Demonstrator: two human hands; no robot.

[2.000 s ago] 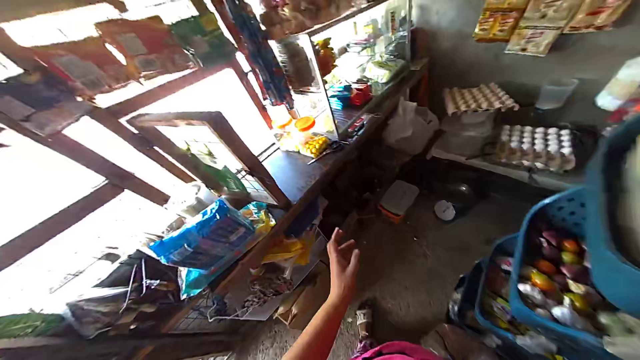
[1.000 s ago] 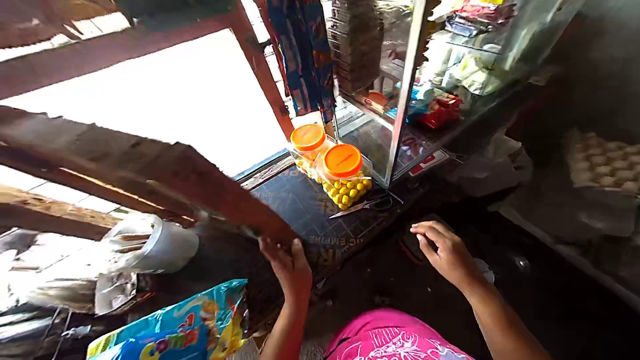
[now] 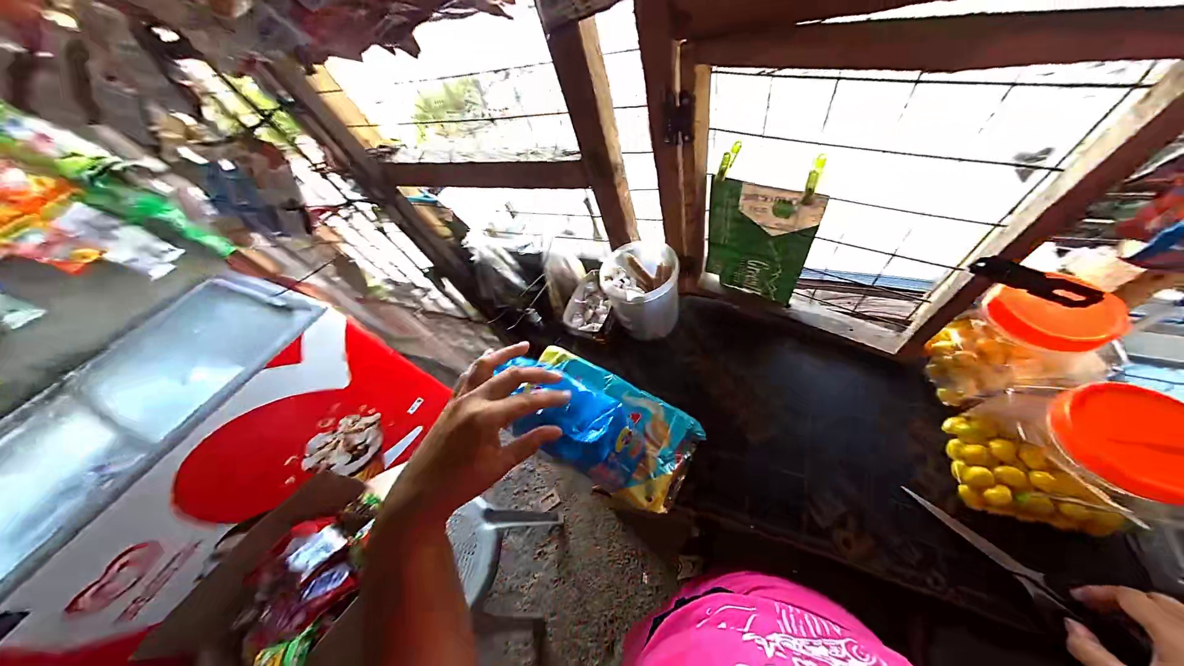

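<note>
My left hand [image 3: 490,425] is spread with nothing in it, just over the left end of a blue and yellow plastic snack pack [image 3: 610,425] on the dark counter; whether it touches the pack I cannot tell. At the lower right edge, my right hand [image 3: 1124,624] is on the dark handles of a pair of scissors [image 3: 990,550], whose blades point up and left. Above the scissors stand two clear jars with orange lids [image 3: 1054,314], [image 3: 1128,439], the nearer one with yellow balls. A green packet [image 3: 768,240] hangs from clips on the wire mesh.
A white bucket [image 3: 647,301] and a small tray [image 3: 588,305] stand at the counter's back. A wooden-framed mesh panel [image 3: 1045,213] rises behind. To the left are a red and white chest freezer [image 3: 268,444], a carton of wrapped snacks [image 3: 314,573] and a grey plastic chair [image 3: 481,546].
The view has swung left. My left hand has gone from the wooden frame's edge to over the snack pack. My right hand, empty a second ago, is now on the scissors.
</note>
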